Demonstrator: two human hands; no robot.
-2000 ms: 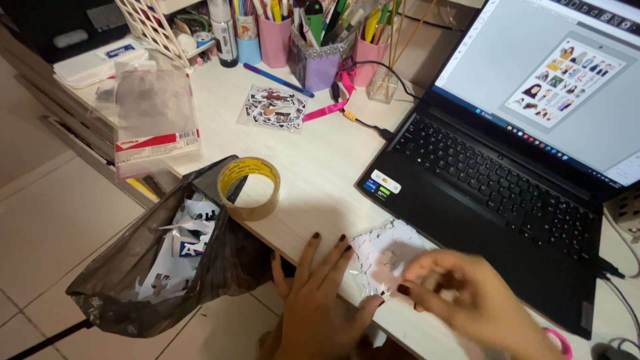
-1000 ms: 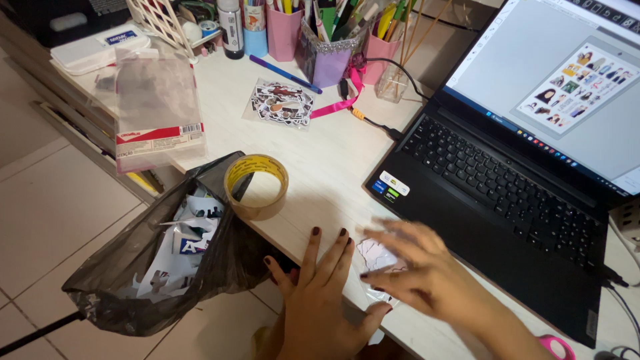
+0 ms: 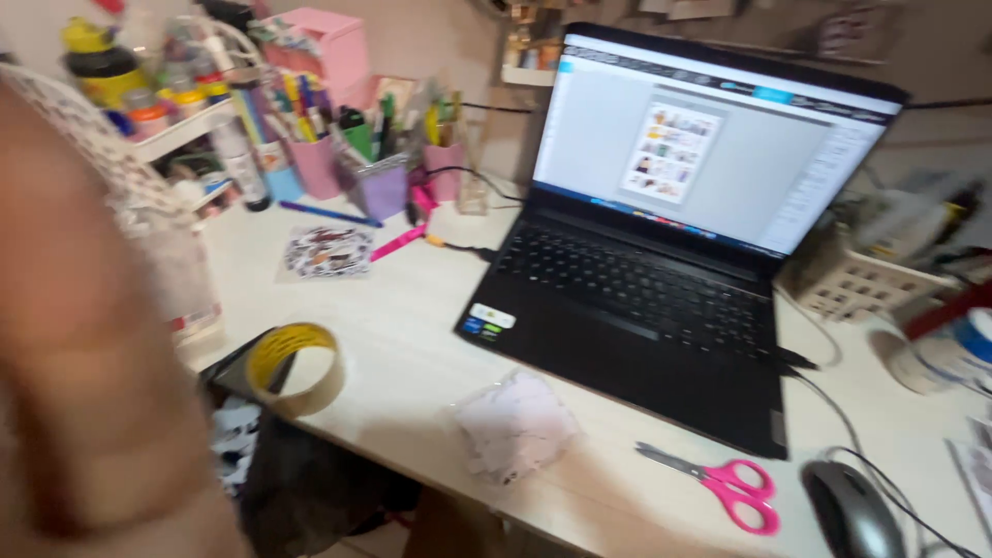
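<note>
A large, blurred hand, apparently my left hand (image 3: pixel 101 333), fills the left edge close to the camera; its fingers cannot be made out clearly, nor whether it holds anything. My right hand is out of view. On the white desk lies a clear packet of pale cut pieces (image 3: pixel 515 426), touched by no visible hand. Pink-handled scissors (image 3: pixel 725 480) rest to its right. A roll of packing tape (image 3: pixel 322 380) stands at the desk's front edge, to the left. Farther back is another clear packet with printed cutouts (image 3: pixel 329 252).
An open black laptop (image 3: pixel 620 310) takes up the right middle, with a mouse (image 3: pixel 852 508) and cables beside it. Pen cups (image 3: pixel 380 186) and a blue pen (image 3: pixel 331 213) are at the back left. A dark plastic bag (image 3: pixel 302 480) with paper scraps hangs below the front edge.
Both hands have left the packet at the desk's front; one now looms at the left edge. The view has swung up and right, bringing the whole scissors and the mouse into sight.
</note>
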